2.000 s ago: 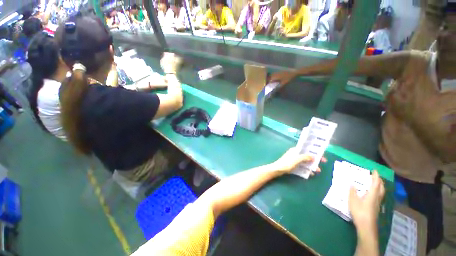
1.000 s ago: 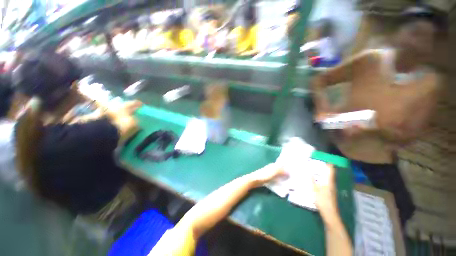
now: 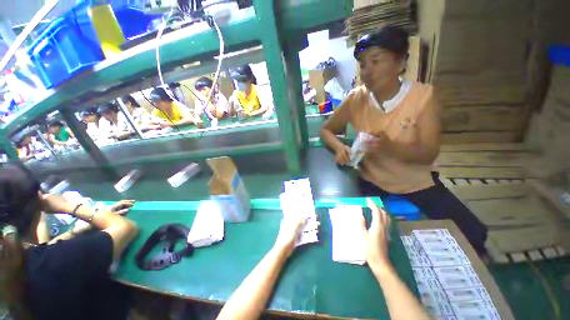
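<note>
My left hand [image 3: 292, 230] holds a fanned bundle of white printed leaflets [image 3: 299, 199] upright over the green bench [image 3: 250, 262]. My right hand [image 3: 375, 235] rests with fingers spread along the right side of a squared white leaflet stack [image 3: 347, 232] lying on the bench. The bundle and the stack are apart, with a narrow gap between them. Whether my right fingers grip the stack or only touch its edge is hard to tell.
An open carton [image 3: 230, 192] and a spare leaflet pile [image 3: 206, 224] stand left, beside a black strap [image 3: 164, 247]. Small boxes [image 3: 184, 175] lie on the belt. A packed shipping carton [image 3: 446, 275] is at right. An orange-clad person [image 3: 400, 125] sits opposite; a dark-clad person [image 3: 56, 269] is left.
The view has turned right. The left-hand leaflets, close against the stack one second ago, are now apart from it. The orange-clad person's arm has drawn back and holds a small white item.
</note>
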